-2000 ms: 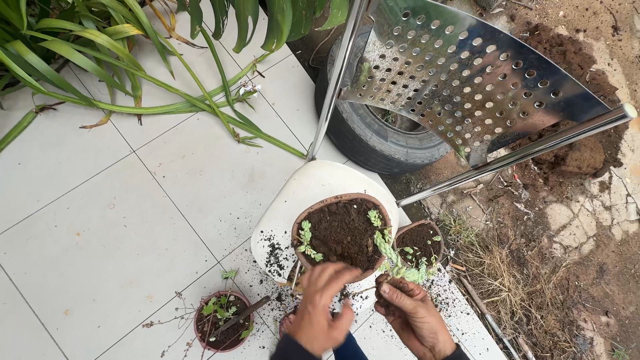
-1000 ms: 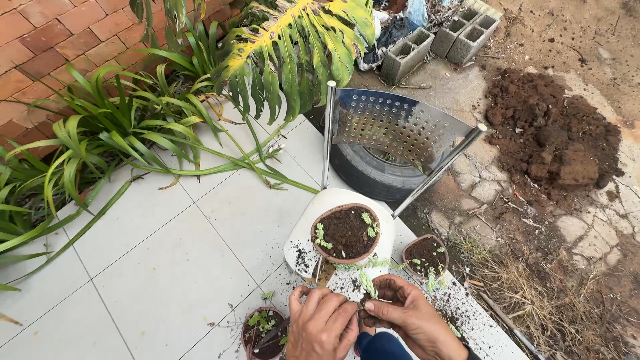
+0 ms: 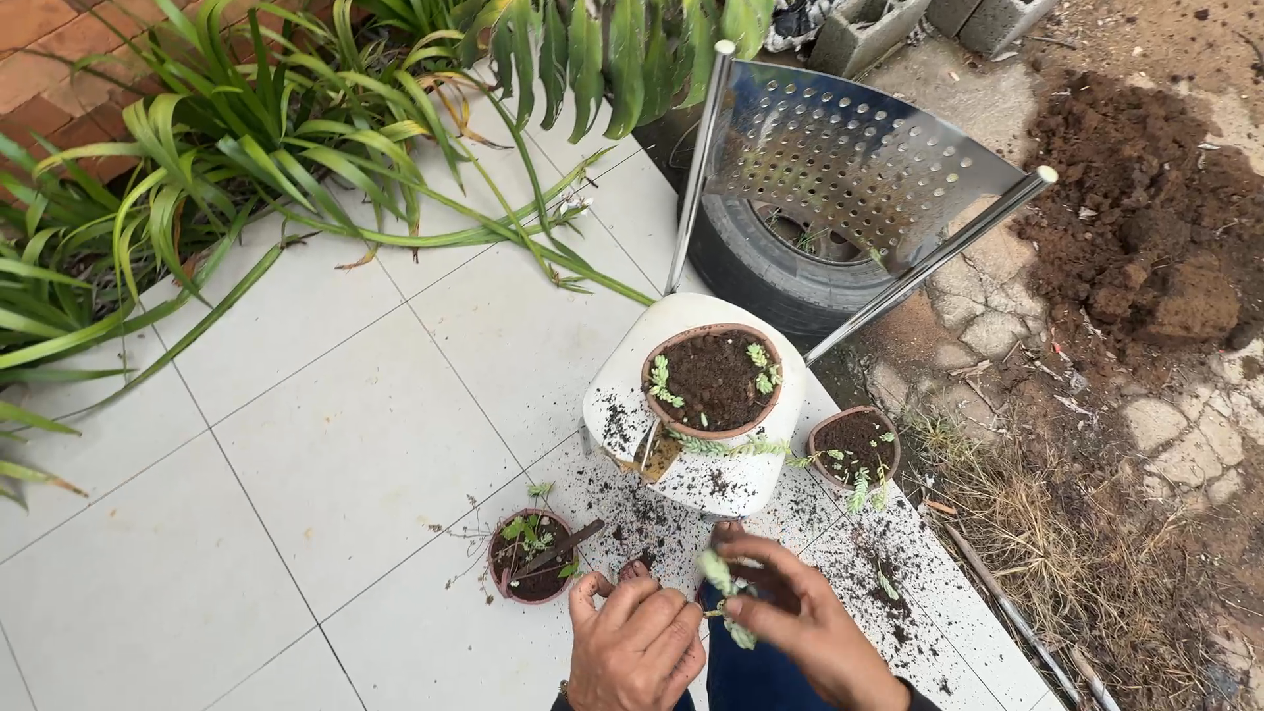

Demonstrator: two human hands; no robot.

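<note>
My right hand (image 3: 800, 602) holds a pale green succulent cutting (image 3: 729, 592) between thumb and fingers, partly blurred. Close on its left, my left hand (image 3: 637, 637) has its fingers curled at the cutting's stem end. Beyond both hands, a round terracotta-coloured pot (image 3: 713, 380) of dark soil stands on a white chair seat (image 3: 632, 346), with small succulent sprigs at its left and right edges. A long succulent stem (image 3: 731, 447) lies along the pot's near side. Right of the seat is a smaller pot (image 3: 854, 446) with soil and sprigs; at lower left, another pot (image 3: 533, 555) holds small plants and a dark strip.
The chair's perforated metal backrest (image 3: 849, 148) rises before a tyre (image 3: 770, 267). Loose soil is scattered over the seat and floor tiles (image 3: 326, 425). Strappy green plants (image 3: 227, 148) spread at upper left. A soil heap (image 3: 1136, 217) and concrete blocks (image 3: 859, 35) are at upper right.
Two seconds ago my left hand was at the near edge of the large pot; both hands are now nearer my body, clear of it. The view has shifted.
</note>
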